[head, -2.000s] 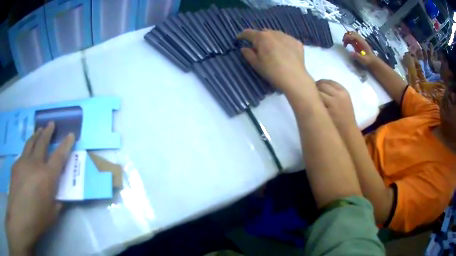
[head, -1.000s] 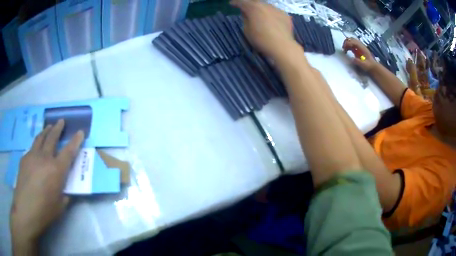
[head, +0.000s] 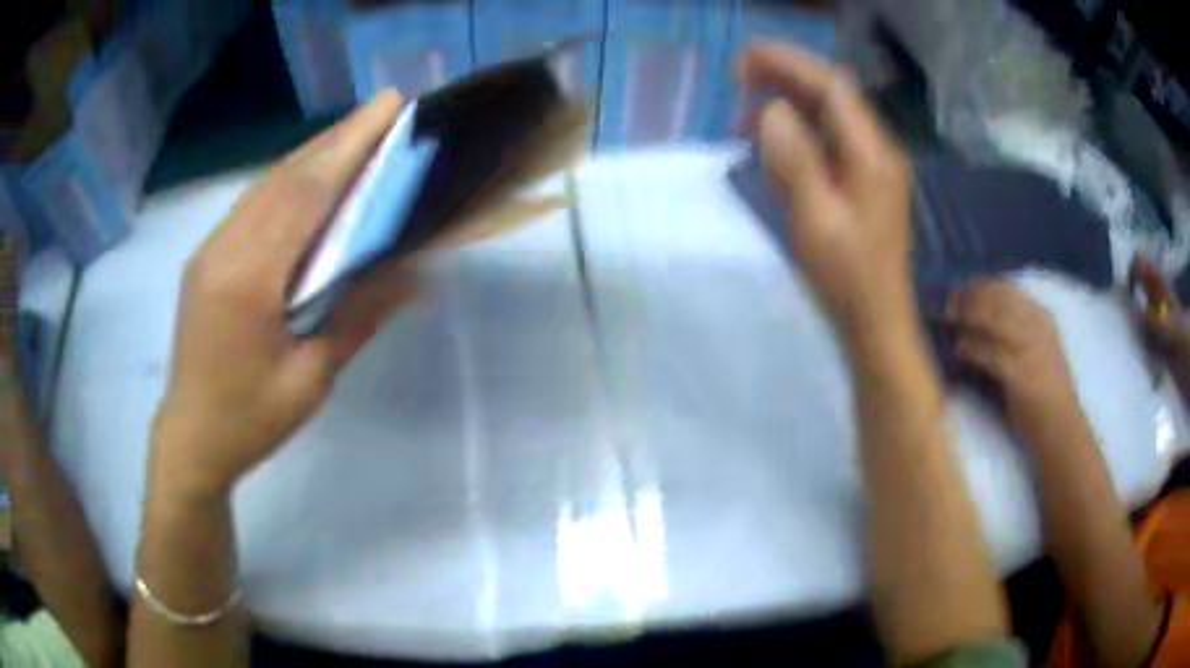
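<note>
My left hand [head: 255,307] grips a retail carton [head: 437,170] and holds it up off the bench, tilted, with its dark open end and brown flaps towards the right. The light blue and white side shows near my fingers. My right hand [head: 842,196] is raised to the right of the carton, apart from it, with thumb and fingers apart and nothing seen in it. It is blurred. Slim dark units [head: 1005,215] lie fanned on the bench to the right, partly hidden behind my right hand.
A row of upright light blue cartons [head: 666,78] stands behind the bench [head: 522,457], with more at the far left. Another person's hand [head: 1011,333] is over the dark units at the right. Another person's arm [head: 52,496] shows at the left edge. White parts lie at the back right.
The flat carton has been lifted off the bench in my left hand and opened out. My right hand has moved back from the dark units towards the carton. The view has turned left.
</note>
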